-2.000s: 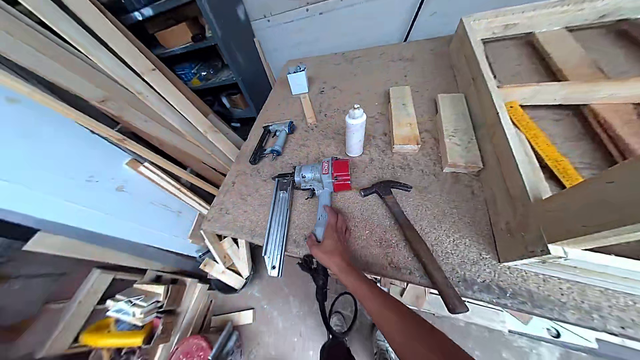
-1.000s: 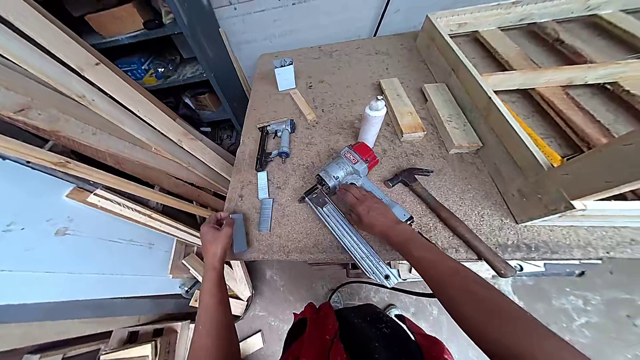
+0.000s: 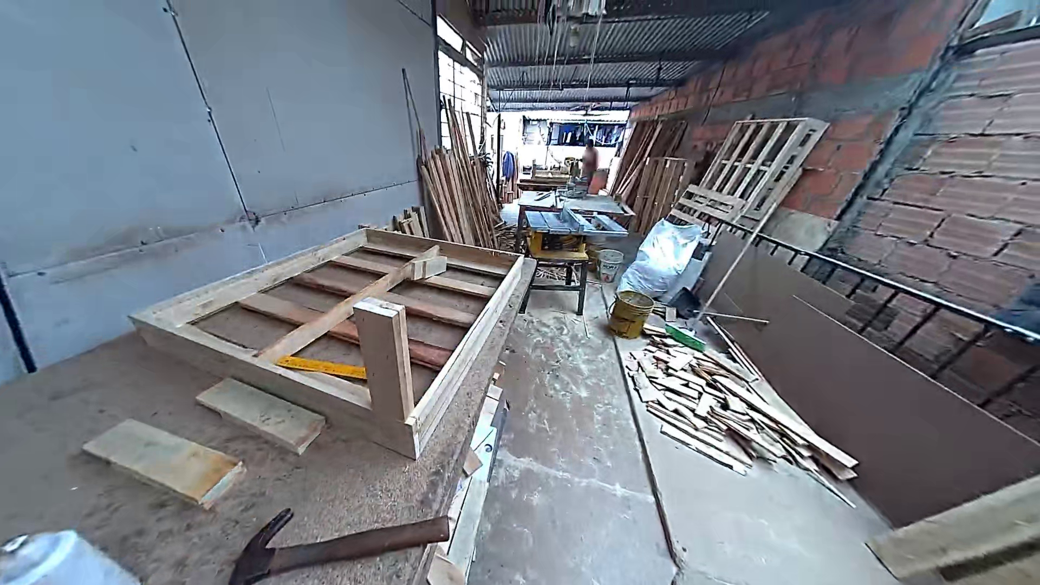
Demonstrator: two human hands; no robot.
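Observation:
Neither of my hands shows in the head view now. A claw hammer [image 3: 349,548] lies on the workbench [image 3: 49,406] at the bottom, its wooden handle pointing right. Part of a white bottle [image 3: 61,561] shows in the lower left corner. Two short wood blocks, one nearer [image 3: 162,461] and one farther [image 3: 264,413], lie beside a wooden frame [image 3: 276,378] with slats. An upright wood post [image 3: 386,357] stands at the frame's near corner. A yellow ruler or square [image 3: 322,367] lies inside the frame.
A concrete floor aisle [image 3: 561,422] runs along the bench. Scrap wood [image 3: 715,398], a yellow bucket [image 3: 631,314] and a white sack [image 3: 662,258] are on the right. Farther back are a table saw [image 3: 569,223] and a person [image 3: 589,161]. Boards [image 3: 459,195] lean at the wall.
The view has swung far to the right and up. Both hands, seen a second ago with one on the nail gun and one at grey strips, are out of view, as is the nail gun.

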